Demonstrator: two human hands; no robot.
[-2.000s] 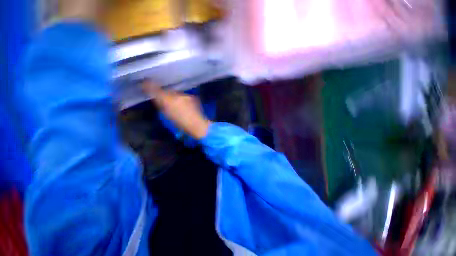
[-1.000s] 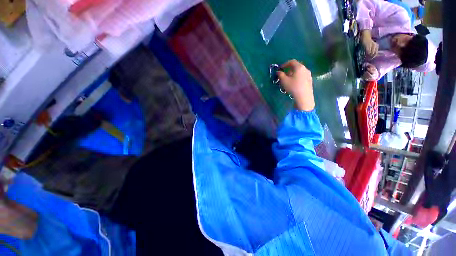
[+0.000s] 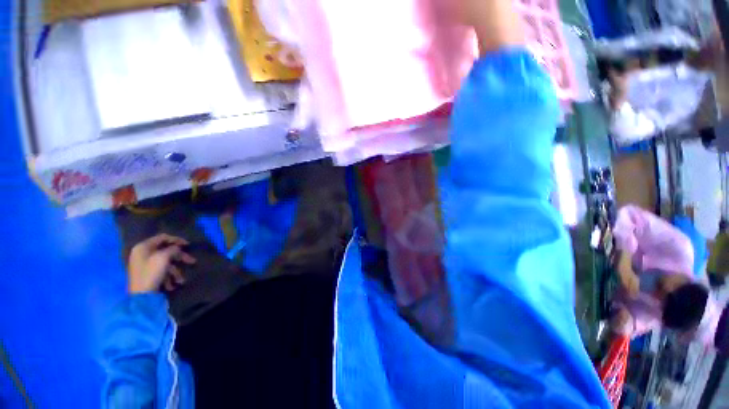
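The stack of pink-white blister trays (image 3: 332, 88) lies right of the white press. My right hand (image 3: 484, 17) is over the trays, blurred and cut off by the top edge; its fingers and anything in them cannot be made out. My left hand (image 3: 160, 262) rests low over my lap, below the machine's front edge, with fingers loosely curled and apart and nothing visible in it. No ring part can be made out.
The white press bed (image 3: 68, 88) holds a white pad (image 3: 152, 68), a thin blue pen (image 3: 42, 41) and a gold plate (image 3: 264, 48). Red-brown stacked pieces (image 3: 404, 216) lie under the bench edge. A person in pink (image 3: 655, 248) sits at far right.
The view has swung back to the press. My right hand has left the green bench, where it was at dark and shiny rings, and is over the trays. My left hand shows over my lap.
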